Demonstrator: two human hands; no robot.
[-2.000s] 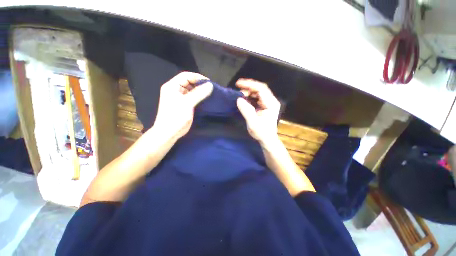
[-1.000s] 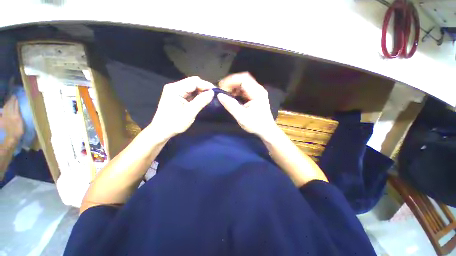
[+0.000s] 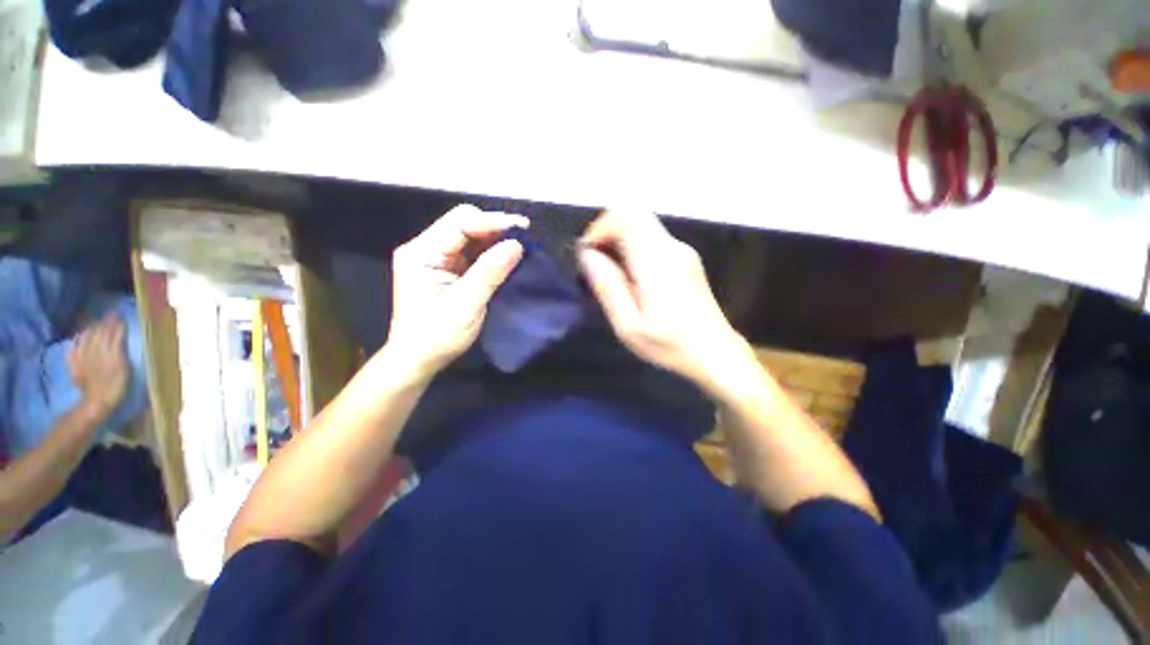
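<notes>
A small navy cut piece (image 3: 532, 309) hangs over the lap, held at its upper left corner. My left hand (image 3: 448, 287) pinches it between thumb and fingertips. My right hand (image 3: 650, 292) is at the piece's right side, with thumb and fingers close together. It is blurred, and whether it grips the cloth or a thread cannot be told.
Red-handled scissors (image 3: 946, 149) lie on the white table (image 3: 479, 126) at right. Navy cloth pieces (image 3: 309, 44) lie at its far left. An open drawer (image 3: 217, 239) is left of the lap. Another person's hand (image 3: 101, 363) is at far left. Navy cloth (image 3: 902, 441) hangs at right.
The view has shifted and shows more of the table. The hands have moved apart, and the piece now hangs open from my left hand. The other person's hand shows more fully.
</notes>
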